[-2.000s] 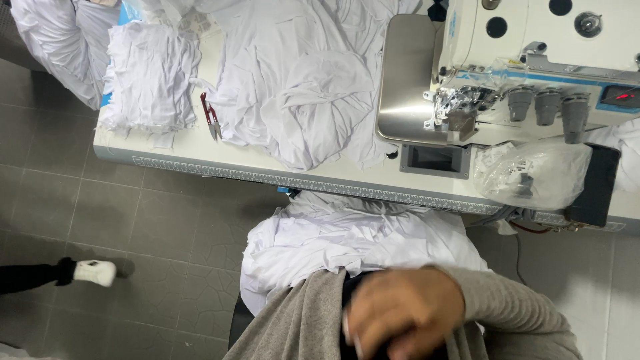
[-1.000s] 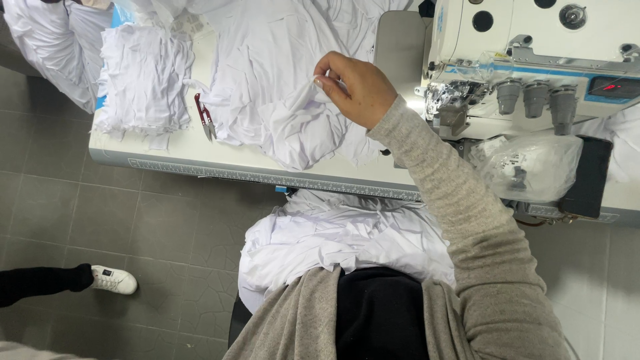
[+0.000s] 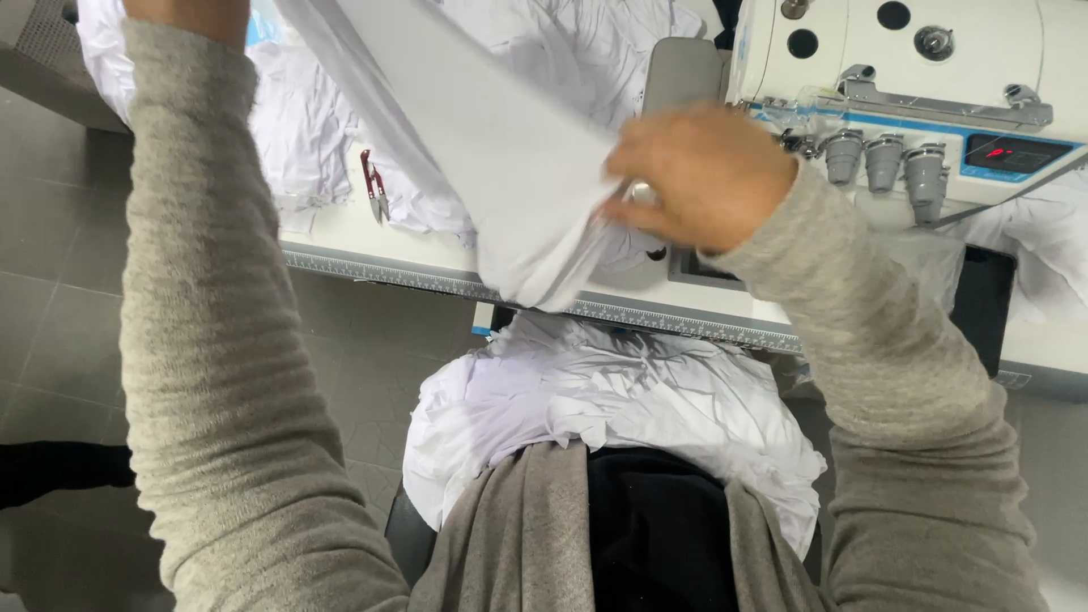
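My right hand (image 3: 701,174), slightly blurred, pinches one edge of a white fabric piece (image 3: 510,153) over the front of the table. The piece stretches up and left, out of the top of the view. Only the back part of my left hand (image 3: 191,17) shows at the top left; its fingers are cut off. More white fabric (image 3: 578,51) lies behind on the table. Red-handled thread snips (image 3: 374,187) rest left of the raised piece. A heap of white fabric (image 3: 629,391) covers my lap.
An overlock sewing machine (image 3: 901,102) with a lit display stands at the right. The table edge (image 3: 391,276) carries a ruler strip. A stack of white pieces (image 3: 297,127) is at the left. A dark flat object (image 3: 986,306) lies below the machine. Another person's dark-clothed leg (image 3: 59,472) shows at lower left.
A white piece that lay among the table fabric is now lifted and spread. My left arm has come into view at the left. My right hand has moved right and toward me.
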